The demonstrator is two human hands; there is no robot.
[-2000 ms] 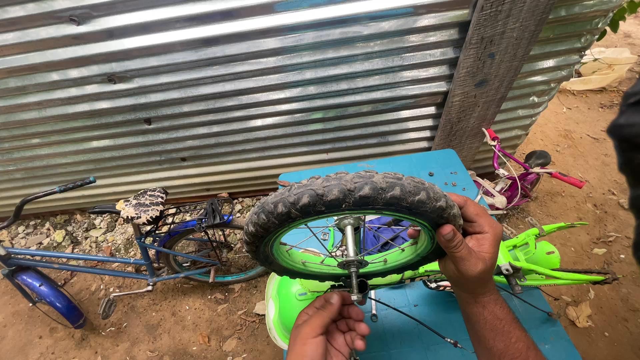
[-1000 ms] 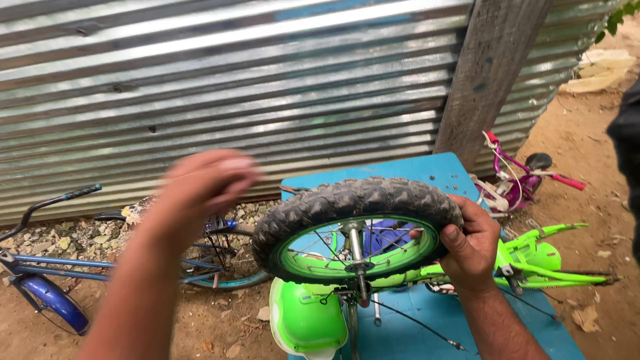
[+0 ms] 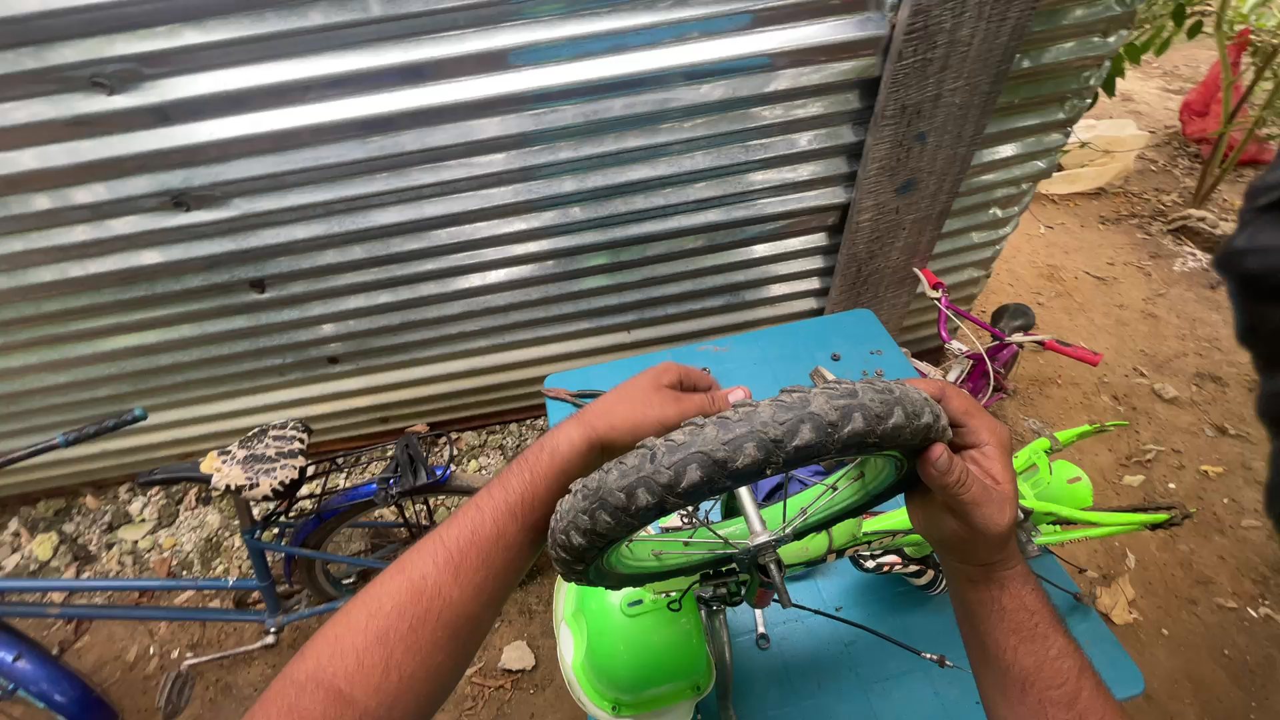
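Observation:
A small bicycle wheel with a knobby black tyre point(image 3: 740, 450) and green rim is tilted over a blue table point(image 3: 830, 650). My right hand point(image 3: 965, 470) grips its right side, thumb on the tyre's side and fingers behind. My left hand point(image 3: 675, 400) is behind the tyre's upper left edge, thumb extended; its fingertips are partly hidden, so I cannot tell whether it touches anything. The metal hub point(image 3: 760, 545) points toward me. Beneath the wheel lies a green bicycle frame point(image 3: 1080, 512), with a brake cable point(image 3: 870, 632) and a green plastic piece point(image 3: 635, 645) beside it.
A corrugated metal wall point(image 3: 450, 200) and a wooden post point(image 3: 920, 150) stand behind the table. A blue bicycle point(image 3: 265, 560) is at the left, a purple bicycle point(image 3: 975, 345) behind at the right. Small hardware point(image 3: 877, 365) lies on the table's far corner. Dark cloth point(image 3: 1255, 300) shows at the right edge.
My left hand has left the hub, swung up at the left, and is now behind the tyre's top. The wheel has tilted further; my right hand still grips it.

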